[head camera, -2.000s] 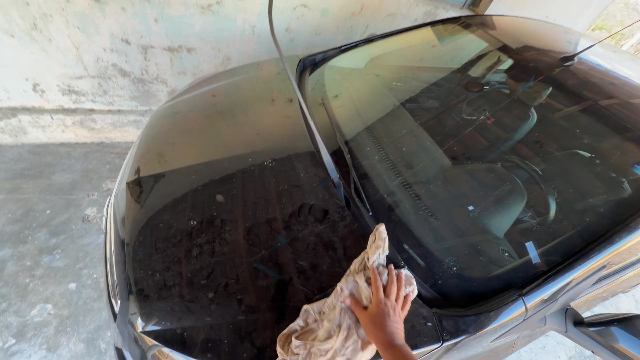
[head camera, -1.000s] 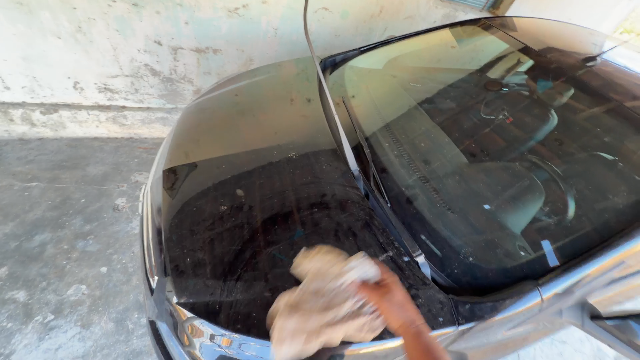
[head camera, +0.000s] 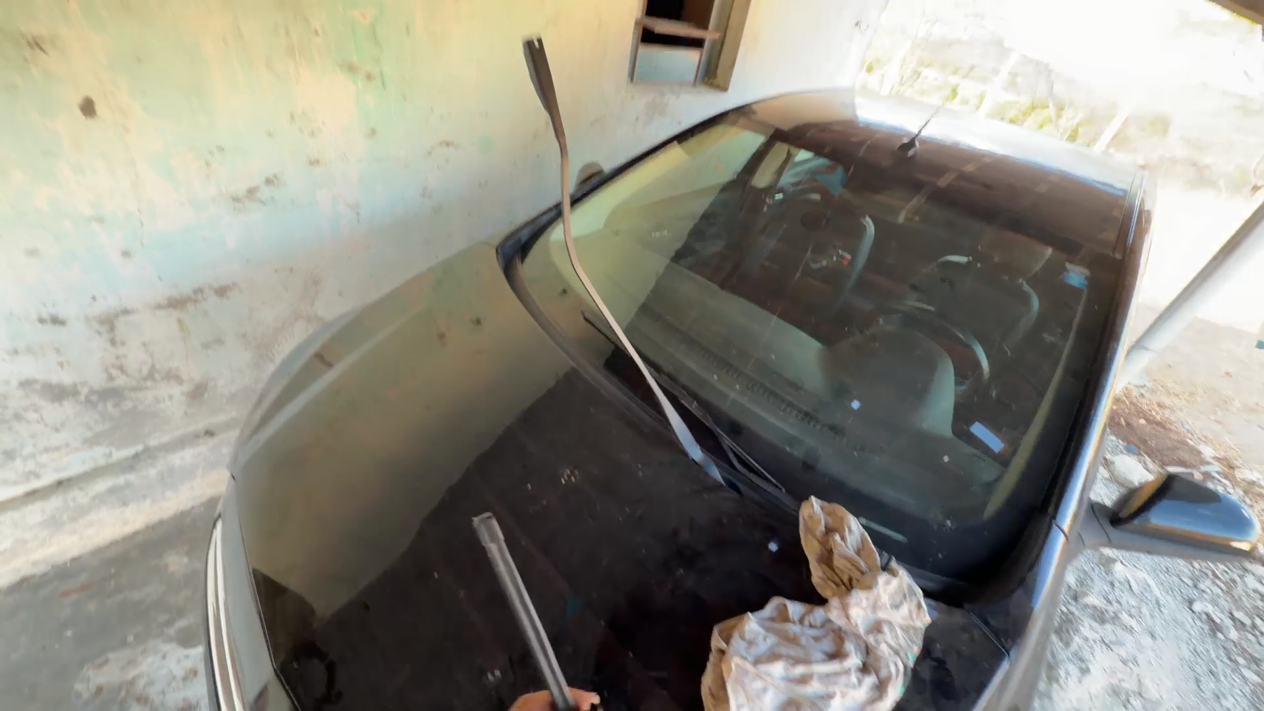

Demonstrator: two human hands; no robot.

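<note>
At the bottom edge, the fingers of my left hand [head camera: 555, 700] are closed around a long, thin dark bar [head camera: 521, 604], which looks like a wiper blade and points up over the car hood. A crumpled, stained beige cloth [head camera: 820, 647] is at the lower right, over the hood near the windshield's base. No part of my right hand shows, and whether it is behind the cloth cannot be told. From the cowl a wiper arm [head camera: 614, 321] stands raised, its upper end free in front of the wall. Another wiper [head camera: 726, 439] lies low along the glass.
The dark car hood [head camera: 395, 464] and windshield [head camera: 790, 326] fill the middle. A side mirror [head camera: 1185, 513] sticks out at the right over rough ground. The stained wall [head camera: 197, 197] runs along the far side, with a small window opening [head camera: 681, 44]. An antenna [head camera: 908, 146] rises from the roof.
The hand on the cloth has gone from view. A hand holding a thin bar now shows at the bottom, left of the cloth. The view has tilted up.
</note>
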